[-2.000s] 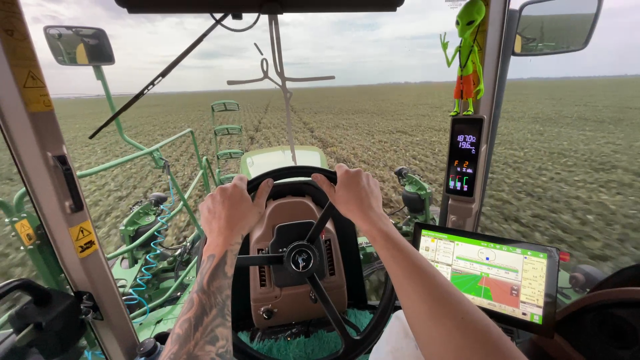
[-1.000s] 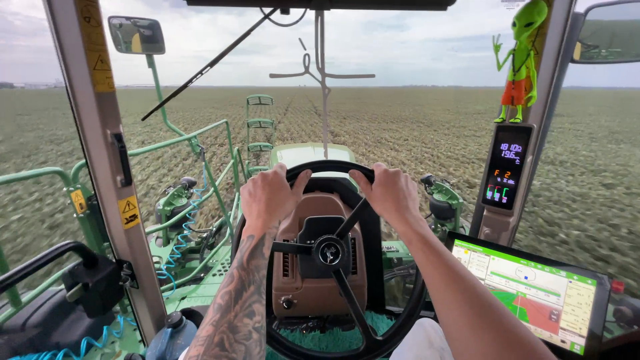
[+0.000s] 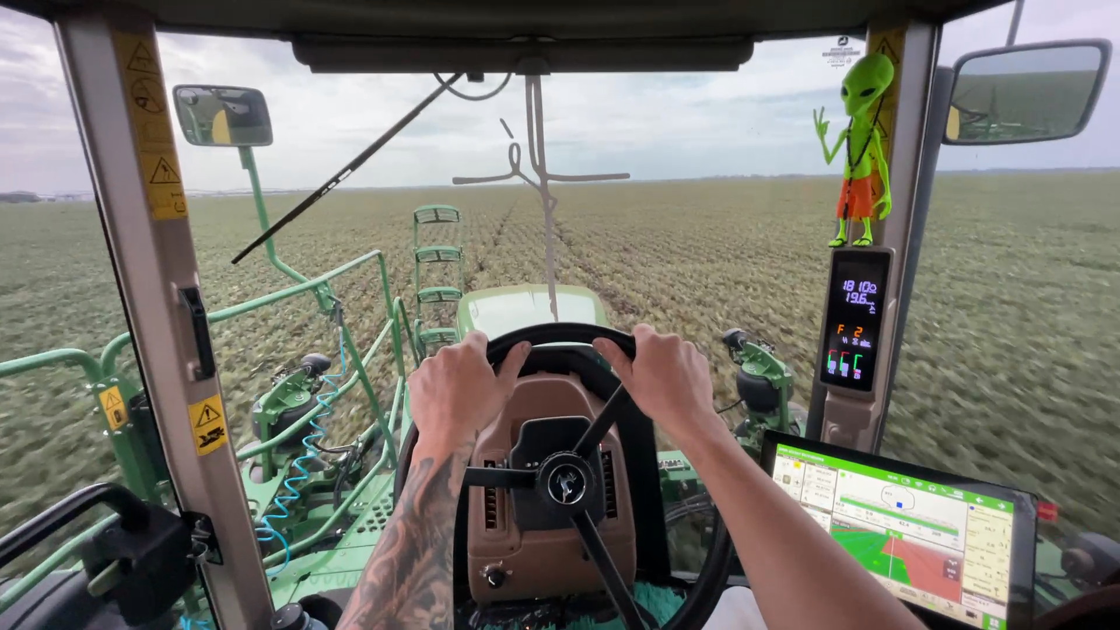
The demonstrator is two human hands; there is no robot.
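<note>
My left hand (image 3: 459, 385) is closed round the upper left rim of a black steering wheel (image 3: 560, 332), its thumb lying along the inner edge. The forearm behind it is tattooed. On the upper right of the same rim sits my right hand (image 3: 663, 376), fingers over the far side. Between my arms the wheel's hub (image 3: 564, 483) bears a leaping-deer emblem, with dark spokes in front of a brown steering console (image 3: 551, 394). Past the wheel, the pale green hood (image 3: 531, 306) shows through the windshield. The lower rim is partly hidden by my arms.
A lit monitor (image 3: 901, 534) stands right of my right forearm. Above it are a display on the cab pillar (image 3: 856, 319) and a green alien figure (image 3: 862, 149). Green railings (image 3: 350, 271) and a ladder (image 3: 437, 254) stand outside left. Crop rows (image 3: 665, 245) stretch ahead.
The view has shifted, showing more of the cab roof. Both hands keep hold of the upper rim. One wheel spoke at lower right has changed its angle slightly.
</note>
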